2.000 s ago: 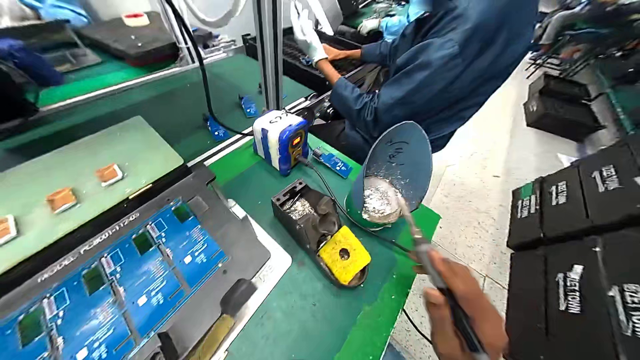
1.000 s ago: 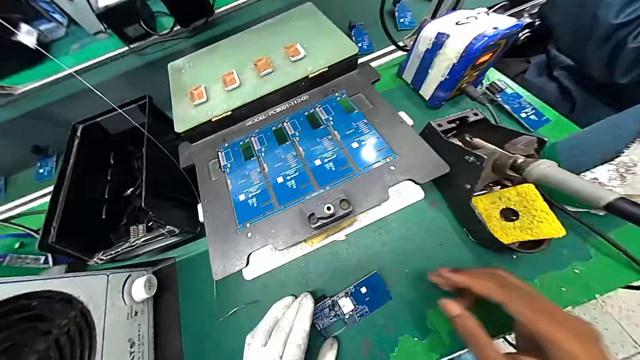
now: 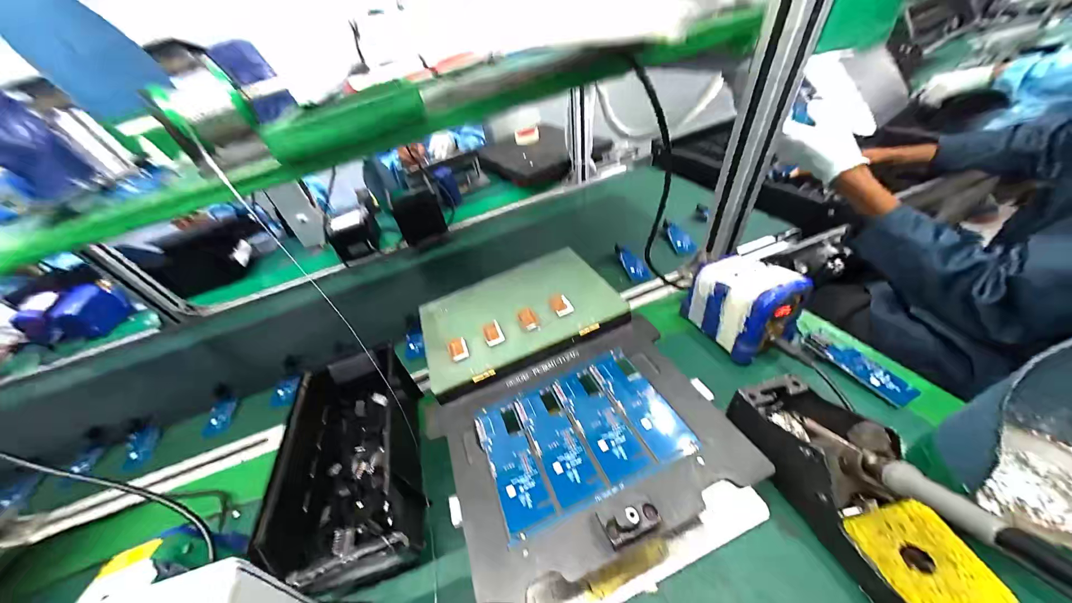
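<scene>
Neither of my hands is in the frame now. A panel of blue circuit boards lies in a dark fixture plate, whose pale green hinged lid stands raised behind it with several orange-and-white pads. To the right, a soldering iron rests in its black holder, above a yellow sponge with a hole. The blue-and-white soldering station with a lit display stands behind the holder. A separate blue board lies beside the station.
A black bin with small parts stands left of the fixture. At the right edge is a grey container with solder scraps. A metal upright rises behind the station. Beyond it, a co-worker's gloved hand and dark sleeve show. A thin wire hangs above the bin.
The view has swung up and away; both hands, seen a second ago near a small board, are out of frame. Two seconds ago my right hand held the iron at the scrap container; now it rests in the holder.
</scene>
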